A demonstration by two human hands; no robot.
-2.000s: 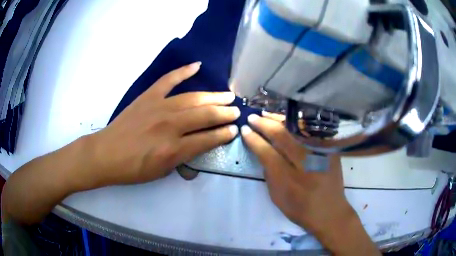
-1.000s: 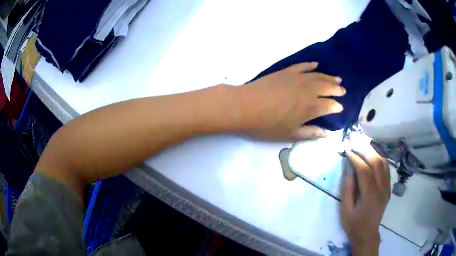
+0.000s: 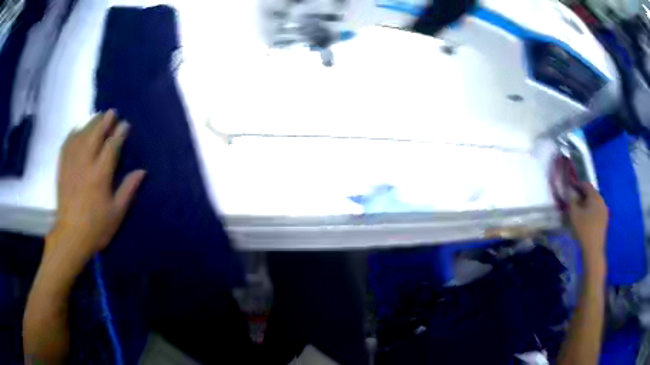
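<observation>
The navy fabric panel (image 3: 153, 135) lies at the left of the white table and hangs over its front edge. My left hand (image 3: 93, 178) rests on the panel's left side, fingers apart, palm down. My right hand (image 3: 588, 210) is at the table's right edge, its fingers on the red handles of the scissors (image 3: 563, 175). The blades are hard to make out. The frame is blurred and overexposed.
The sewing machine's blurred metal parts (image 3: 313, 28) are at the top middle. Navy and grey-white cut pieces (image 3: 25, 93) lie at the far left. Below the table at the right is a navy heap (image 3: 477, 306), with a blue basket (image 3: 406, 278) beside it. The table's front edge (image 3: 399, 232) runs across the frame.
The view has swung toward the table's front. The navy panel is away from the machine and hangs over the edge. My right hand has gone from the needle area to the scissors.
</observation>
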